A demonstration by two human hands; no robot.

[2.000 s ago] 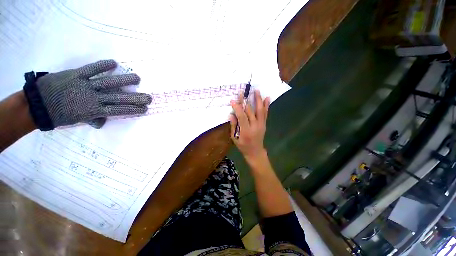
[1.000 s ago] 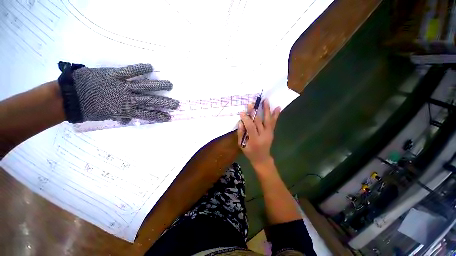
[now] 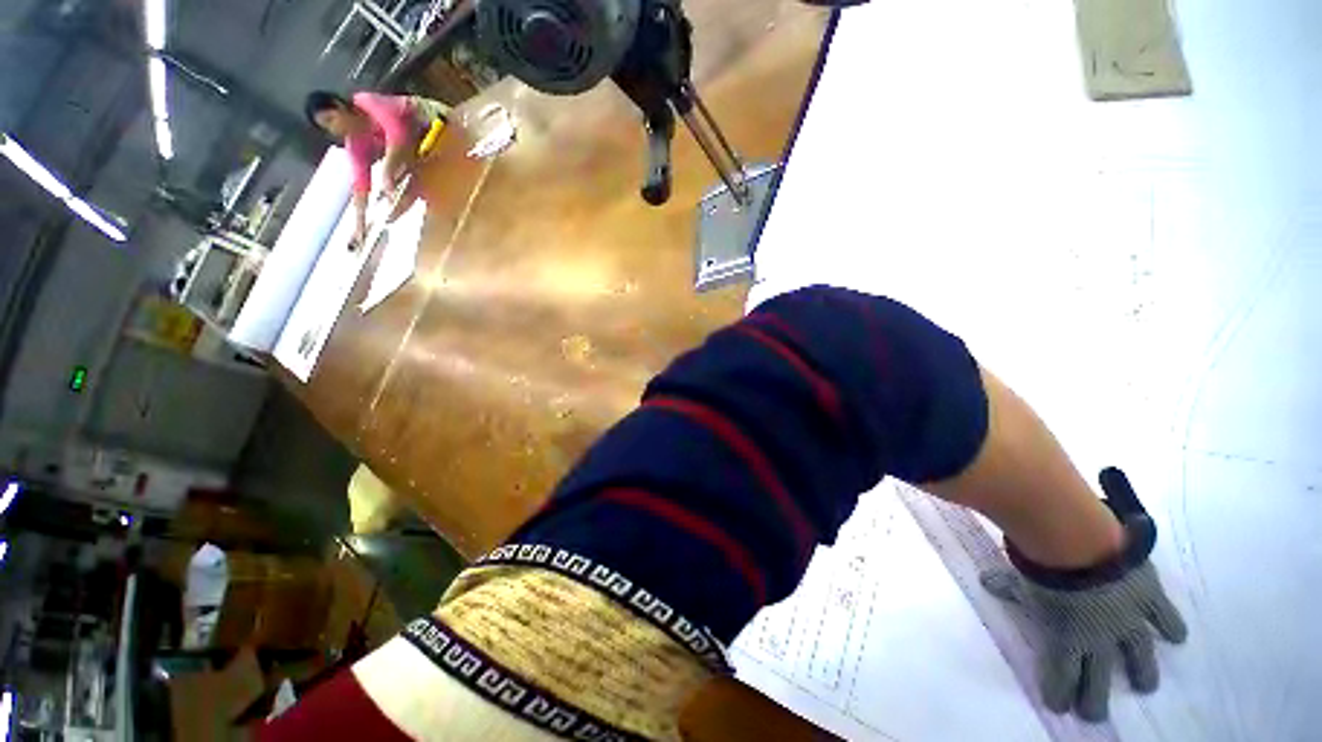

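Observation:
My left hand (image 3: 1090, 638), in a grey mesh glove with a dark cuff, lies palm down with fingers spread at the lower right. It rests on and beside the clear ruler with a reddish-purple grid (image 3: 974, 563), partly hidden by my forearm. The ruler lies on the large white paper marker (image 3: 1073, 305) with thin pattern lines. My right hand is out of the picture, and no pen shows.
The cutting machine (image 3: 558, 44) stands at the top, its flat metal base plate (image 3: 732, 225) at the paper's edge. A grey-brown slab (image 3: 1131, 51) lies on the paper. A person in pink (image 3: 380, 128) bends over white sheets beside a white roll (image 3: 297, 254) at the far side.
The view has swung to the left, bringing in the machine, the slab and the other person. My right hand and the pen have left the picture. My left hand remains on the ruler and paper.

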